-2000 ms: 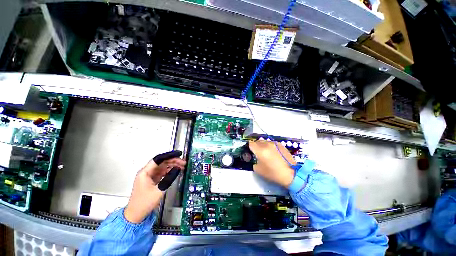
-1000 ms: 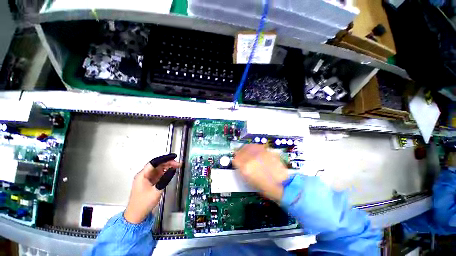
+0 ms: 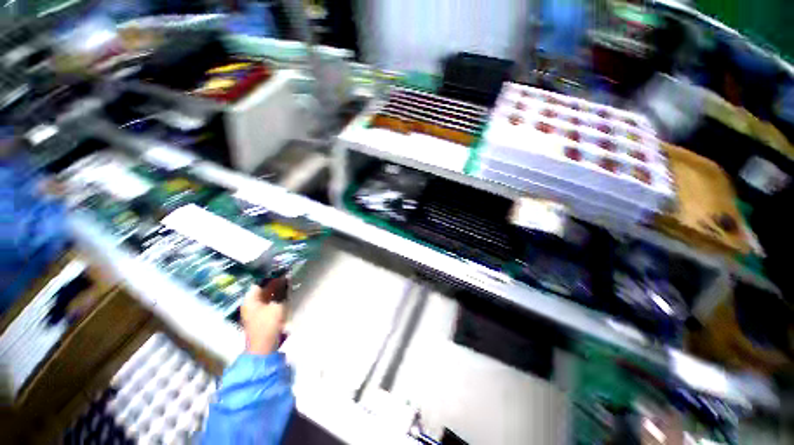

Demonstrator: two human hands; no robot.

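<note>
The frame is strongly blurred. A green circuit board with a long white-silver heatsink lies on the conveyor at left. My left hand, with dark finger cots, is at this board's right near corner; whether it grips the edge cannot be told. A second green board shows in part at lower right. A smeared skin-toned patch over it, at the bottom edge, looks like my right hand; its fingers and anything in them cannot be made out.
Conveyor rail runs behind the boards. Shelved black bins stand behind it, with white foam trays of copper-red rings on top. A white tray with round holes and cartons are at near left. Another person's blue sleeve is at far left.
The view has swung left. My left hand has moved from beside the middle board to the left board. My right hand has gone from mid-view to the lower right edge, if the patch is it.
</note>
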